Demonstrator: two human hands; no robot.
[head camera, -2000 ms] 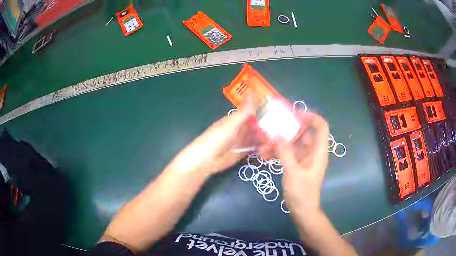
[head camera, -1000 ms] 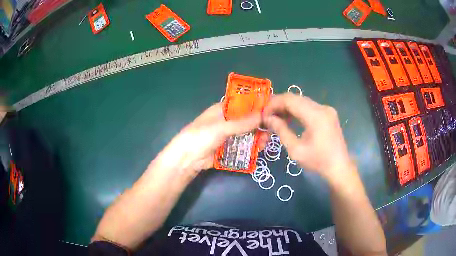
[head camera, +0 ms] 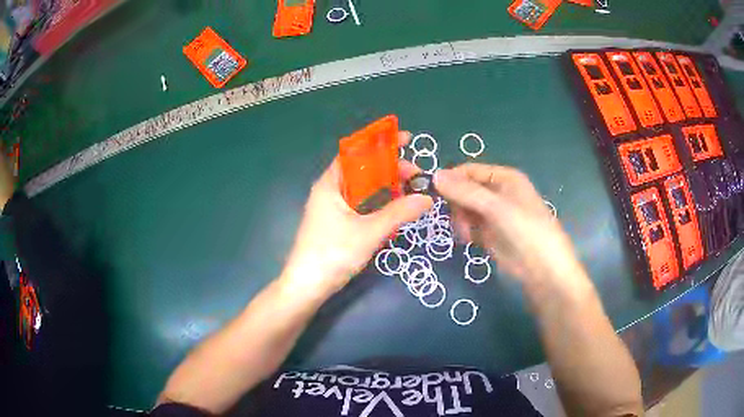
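My left hand [head camera: 338, 232] holds an orange housing [head camera: 369, 163] upright above the green bench, its grey board area partly showing at the lower end. My right hand [head camera: 502, 213] is just to the right, its thumb and fingertips on a small dark round speaker [head camera: 420, 184] beside the housing. My left thumb is close below the speaker; whether it touches is unclear. A loose pile of thin white rings [head camera: 420, 275] lies on the bench under and between my hands. The inside of the housing is mostly hidden.
A black tray [head camera: 608, 167] with rows of orange units stands at the right. A pale rail [head camera: 351, 72] crosses behind my hands. Beyond it, orange units [head camera: 215, 57], a white ring [head camera: 336, 15] and narrow white strips lie on the green belt. Another orange unit [head camera: 30, 309] shows at the far left.
The housing has been turned and tilted, so its board area shows less. The dark speaker now shows between my hands. The units on the belt have shifted left in view.
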